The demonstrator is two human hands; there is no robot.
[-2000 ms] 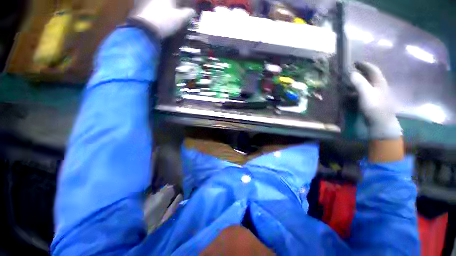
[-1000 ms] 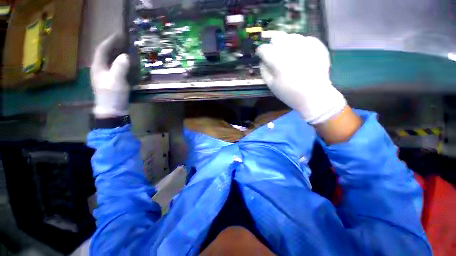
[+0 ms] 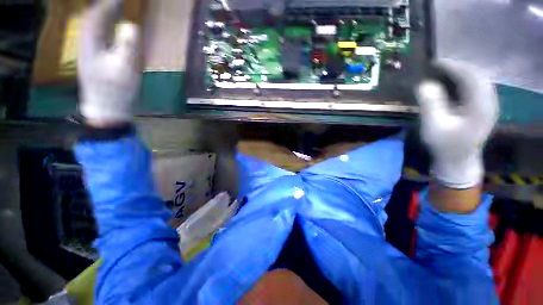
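A green circuit board (image 3: 262, 56) crowded with parts lies in a black carrier (image 3: 405, 77) with a metal front edge, at the bench's front. My left hand (image 3: 110, 71), in a white glove and blurred, is raised left of the carrier, apart from it, over the cardboard box side; its fingers are apart and I see nothing in it. My right hand (image 3: 458, 119), also white-gloved, is at the carrier's right front corner, thumb and fingers curved apart with a dark gap between them. Whether it touches the carrier is unclear.
A brown cardboard box (image 3: 50, 71) with a yellow item stands at the left. Green matting (image 3: 164, 92) and a shiny metal sheet (image 3: 488, 41) show on the bench. Below are a black bin (image 3: 36, 196), a white "AGV" sign (image 3: 193, 173) and red material (image 3: 518, 262) at the lower right.
My left hand has left the carrier's left edge and moved left and up. My right hand has moved off the board's front to the right corner. The carrier shows further right in view.
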